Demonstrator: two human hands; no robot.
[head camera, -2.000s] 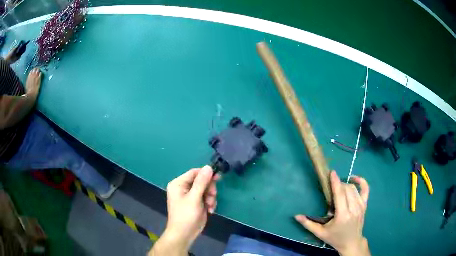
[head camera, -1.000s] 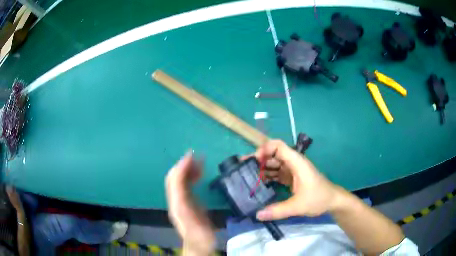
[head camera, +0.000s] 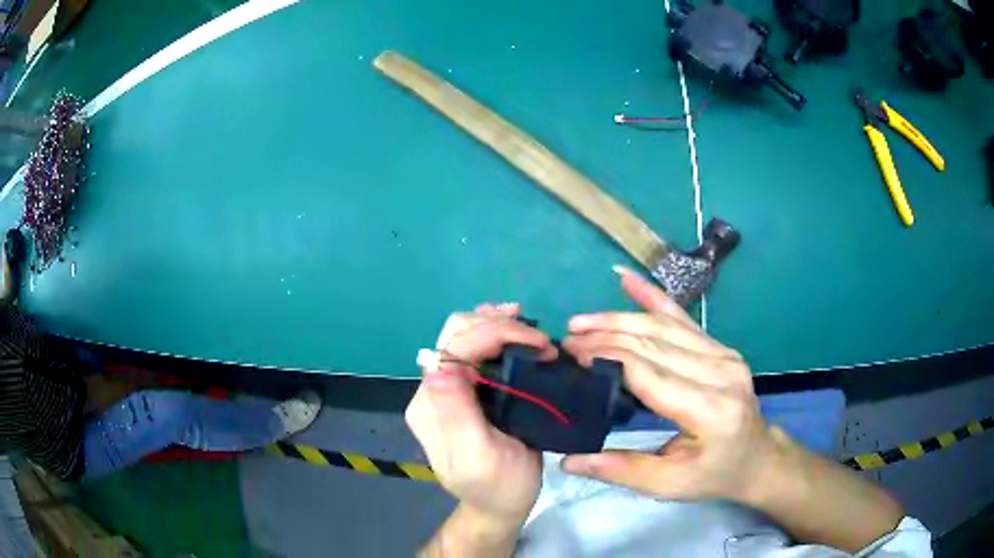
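A black motor unit (head camera: 561, 416) is held at the bench's front edge between my two bare hands. My left hand (head camera: 474, 420) grips its left side, and a red lead wire with a white connector plug (head camera: 428, 359) lies over the fingers. My right hand (head camera: 681, 403) is around the unit's right side, fingers over the top and thumb below. The claw hammer (head camera: 529, 158) lies on the bench beyond my hands, its head (head camera: 698, 262) just past my right fingertips.
Several black motor units (head camera: 725, 41) stand at the back right. Yellow side cutters (head camera: 896, 158) lie at right. A loose wire with a white plug (head camera: 652, 120) is near the bench seam. A wire bundle (head camera: 55, 180) is far left, with a seated person (head camera: 185, 414) below it.
The unit, first flat on the bench in my left hand, is now lifted and turned between both hands. My right hand has left the hammer, and my left has closed on the unit again.
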